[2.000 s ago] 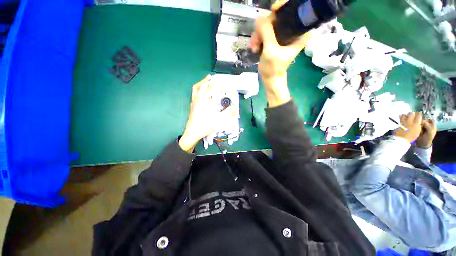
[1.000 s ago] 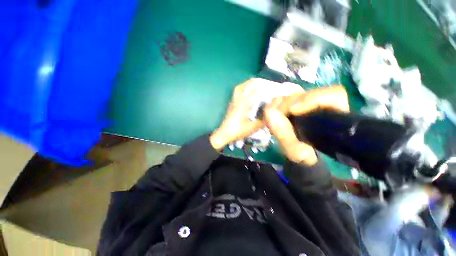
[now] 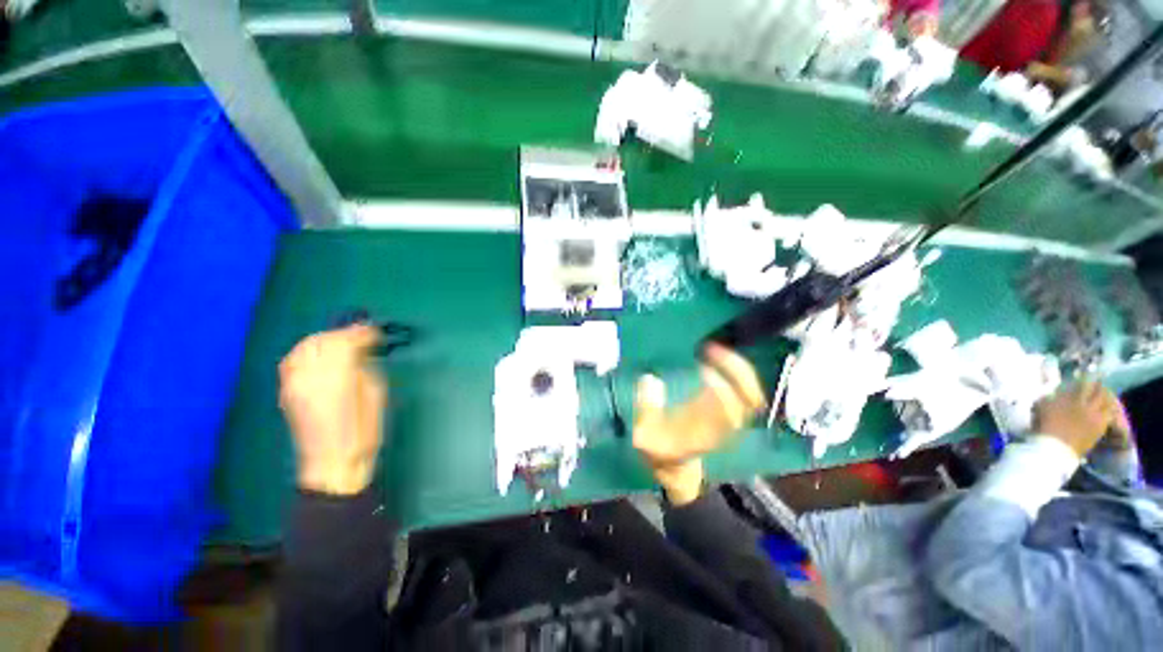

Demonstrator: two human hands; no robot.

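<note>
The white camera housing (image 3: 538, 405) lies on the green bench in front of me, its round dark lens facing up and its prongs and wires toward me. My left hand (image 3: 334, 410) is left of it, blurred, with its fingertips at the black plates (image 3: 393, 336); whether it grips one I cannot tell. My right hand (image 3: 695, 418) is right of the housing, blurred, thumb and fingers apart. The black electric screwdriver (image 3: 793, 310) hangs slanted on its cord, its lower end close by the right fingertips.
The screw feeder (image 3: 574, 242) stands behind the housing, with pale tangled loops (image 3: 657, 274) beside it. Waiting white units (image 3: 835, 382) are piled at right. A blue bin (image 3: 128, 369) is at left. The conveyor (image 3: 446, 121) runs behind. Another worker's hands (image 3: 1078, 418) are at far right.
Both hands have left the housing, which now lies on the bench. My left hand moved left to the black plates. My right hand and the screwdriver moved apart from the housing. The view shifted.
</note>
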